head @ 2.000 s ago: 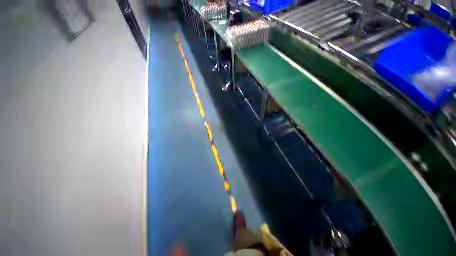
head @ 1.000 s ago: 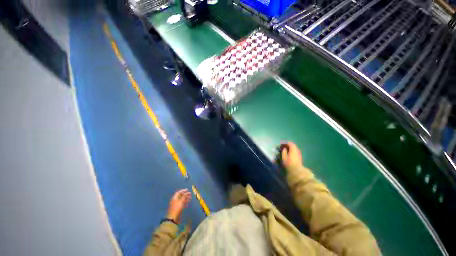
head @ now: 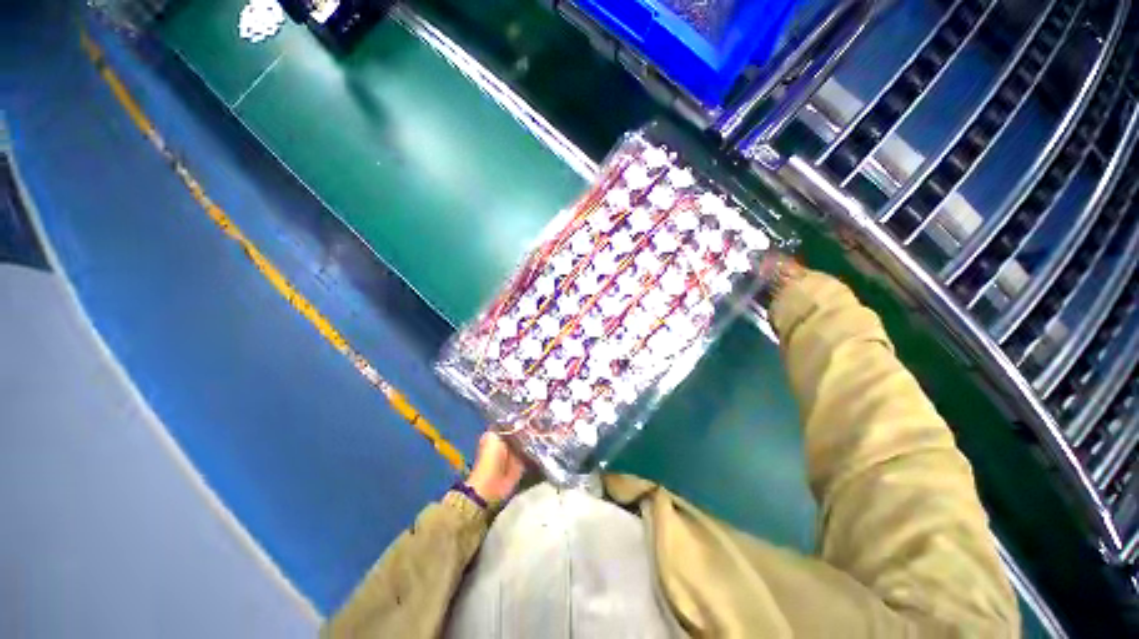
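A clear plastic motor tray [head: 581,464] lies on the green bench in front of me, filled with rows of silver-white motors and red and dark wires. My left hand [head: 497,467] grips its near left corner, with the fingers partly hidden by the tray edge. My right hand [head: 783,271] is at its far right corner, small and partly hidden by the sleeve and the tray rim; it appears to hold the edge.
The green bench [head: 375,175] runs diagonally, with a black device [head: 335,18] and a small white pile [head: 261,19] at upper left. A blue bin [head: 700,50] and a metal roller rack [head: 949,237] stand behind. A yellow line [head: 281,285] marks the blue floor at left.
The view has moved closer to the tray. Both hands, earlier away from it, are now at its corners. My right hand has moved from the bench's near edge to the tray's far right corner.
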